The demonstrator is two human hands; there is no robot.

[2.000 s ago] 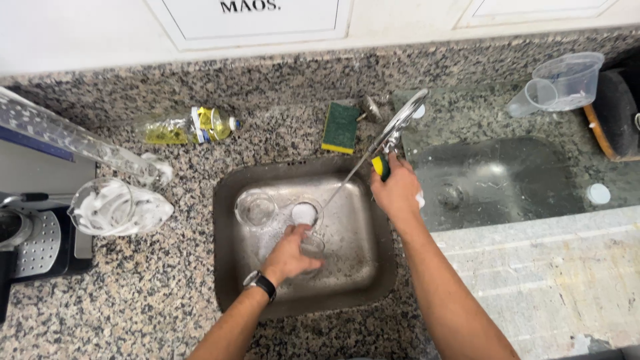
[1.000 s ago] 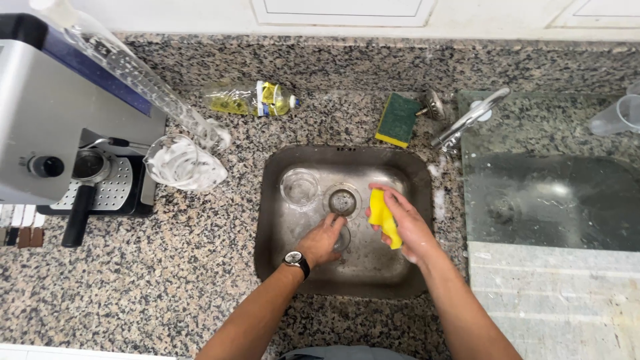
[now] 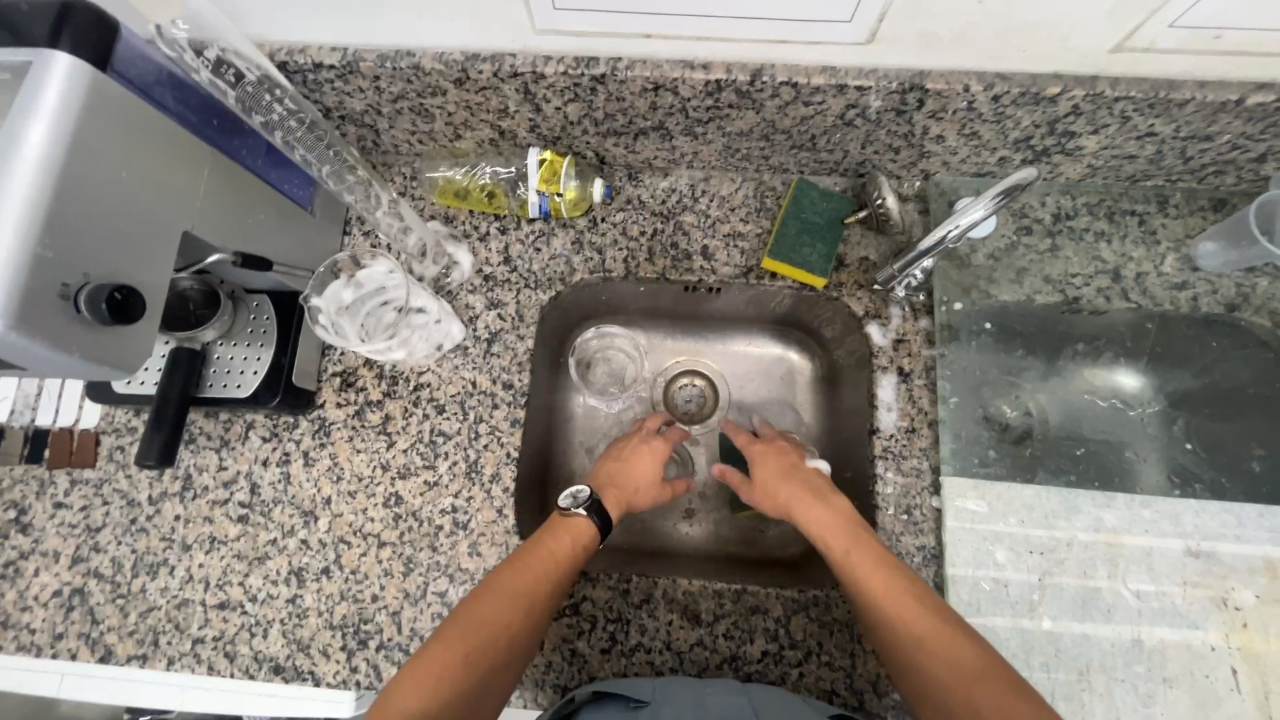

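Both hands are down in the stainless steel sink. My left hand, with a watch on its wrist, has its fingers around or beside a small clear glass dish; whether it grips it I cannot tell. Just right of that, my right hand is spread over a dark green scouring sponge that its fingers partly hide. Another round clear glass dish lies at the sink's upper left, beside the drain. The curved chrome faucet stands behind the sink's right corner.
Left of the sink are a soapy glass beaker, a tall graduated cylinder and an espresso machine. Behind lie a bottle of yellow liquid and a green-yellow sponge. A glass sheet and plastic cup are at right.
My right hand was at the faucet, then held a sponge with its yellow side showing, and is now low in the sink. The water stream seen two seconds ago is gone.
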